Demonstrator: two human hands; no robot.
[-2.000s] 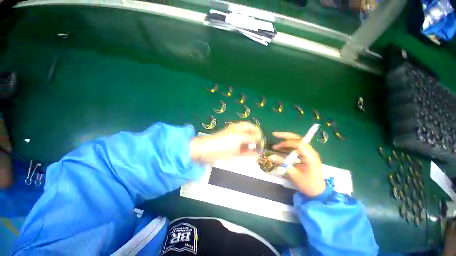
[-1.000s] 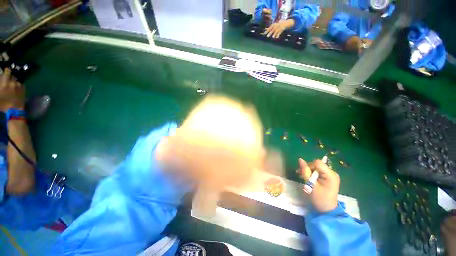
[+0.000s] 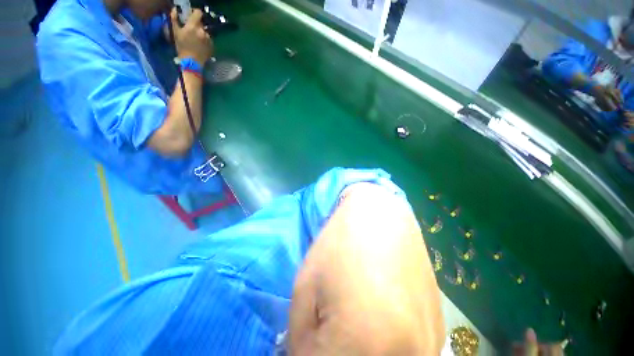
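My left hand [image 3: 375, 278] is large and blurred, very close to the camera. Its wrist is bent and its fingers are out of sight, so what it holds cannot be told. My right hand [image 3: 534, 346] is mostly cut off by the bottom edge at the right; the pale tip of a pen-like tool [image 3: 566, 342] shows at its fingers. A round cluster of small gold parts [image 3: 464, 341] lies on the white mat [image 3: 453, 311], partly hidden by my left hand. Curved circuit assemblies [image 3: 466, 254] lie in loose rows beyond it on the green bench.
A small dark and white module [image 3: 402, 131] lies by a faint ring. Paper strips [image 3: 518, 142] lie along the pale rail [image 3: 417, 73]. Metal clips [image 3: 208, 168] are at the bench edge. A neighbouring person in blue [image 3: 111, 90] sits at the left; another is at the upper right.
The view has swung left and tilted. My left hand has moved off the mat area and up close to the camera. A small module appeared near the far ring after the first frame.
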